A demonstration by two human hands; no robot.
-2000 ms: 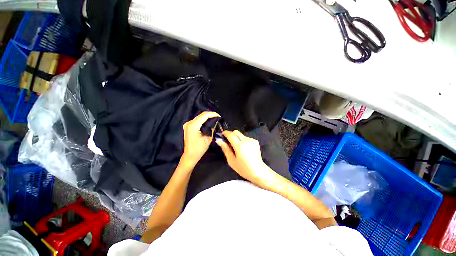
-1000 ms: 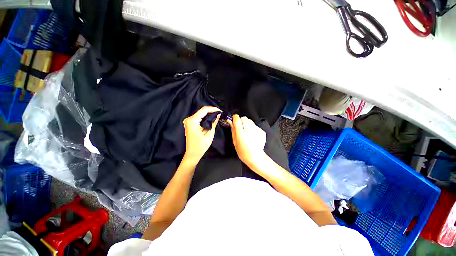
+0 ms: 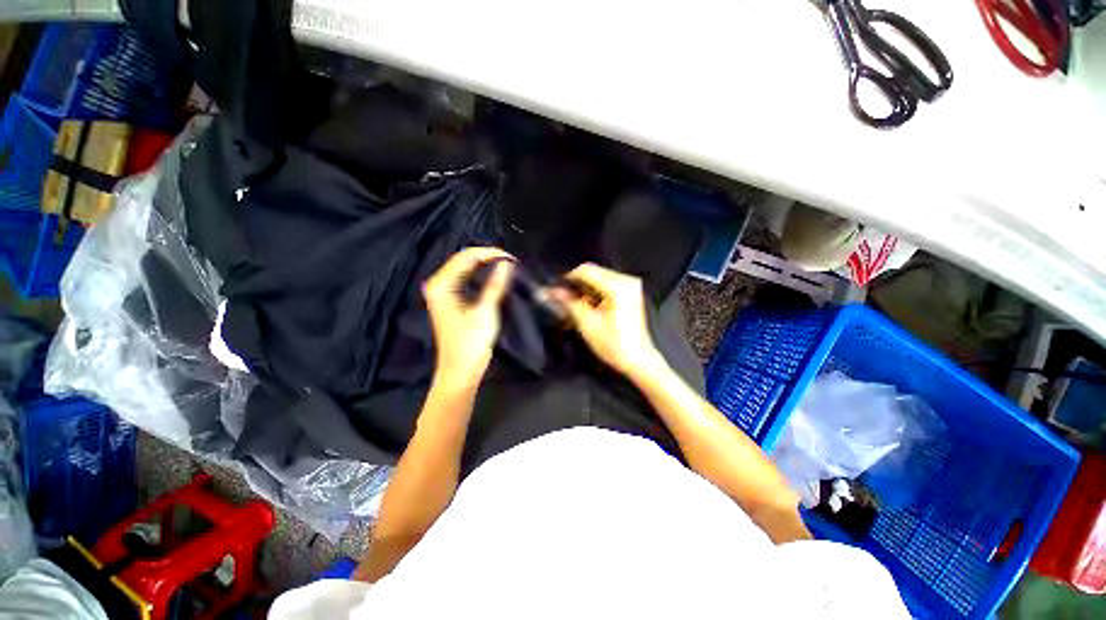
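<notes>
A dark navy-black garment (image 3: 328,260) lies over my lap and spreads to the left. My left hand (image 3: 468,317) pinches a fold of the dark cloth between thumb and fingers. My right hand (image 3: 606,315) is a short way to the right, fingers bent close to the same cloth and blurred. A small greyish blurred spot shows by its fingertips. Whether that is a tool or cloth cannot be told. No needle or thread can be made out.
A white table (image 3: 679,91) crosses the top, with black-handled shears (image 3: 891,67) and red-handled scissors (image 3: 1025,30). A blue crate (image 3: 958,484) holding clear plastic stands at right. Clear plastic (image 3: 115,327) lies under the garment. A red stool (image 3: 182,545) and blue crates are at left.
My hands have moved apart, the left slightly left and the right slightly right. The cloth between them is more spread out.
</notes>
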